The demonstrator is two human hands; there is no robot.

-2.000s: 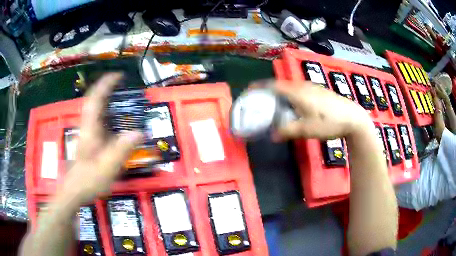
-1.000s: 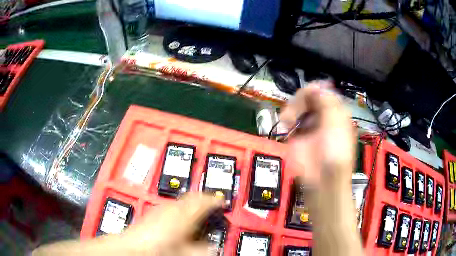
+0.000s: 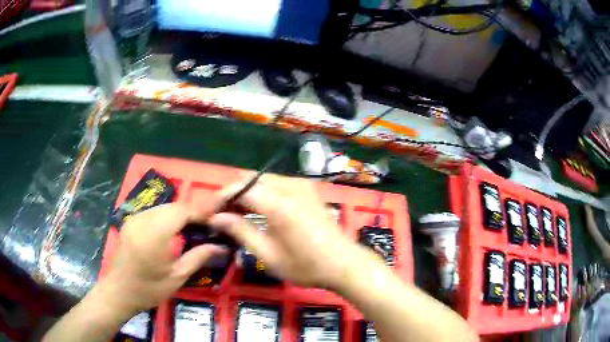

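Note:
My left hand [image 3: 157, 250] is at the left of the near red foam tray [image 3: 401, 230], its fingers around a black unit [image 3: 200, 234] that is partly hidden. My right hand [image 3: 294, 227] meets it over the tray, its fingers pinching the end of a thin black cable [image 3: 257, 175] at the unit. The exact plug contact is hidden. A black unit with gold print [image 3: 148, 194] lies tilted in the top left pocket. Units with white labels [image 3: 257, 323] sit in the lower row. Another unit [image 3: 378, 244] has a cable at its top end.
A white scanner with orange marks [image 3: 321, 157] lies behind the tray. A white-grey scanner-like object [image 3: 445, 244] stands between it and a second red tray [image 3: 471, 267] of labelled units. Behind are computer mice [image 3: 334, 99], a taped ledge [image 3: 221, 103] and a monitor [image 3: 221, 15].
My hands have come together over the tray with the unit and cable. A gold-printed unit now lies in the top left pocket, where a white slip showed. The view has shifted.

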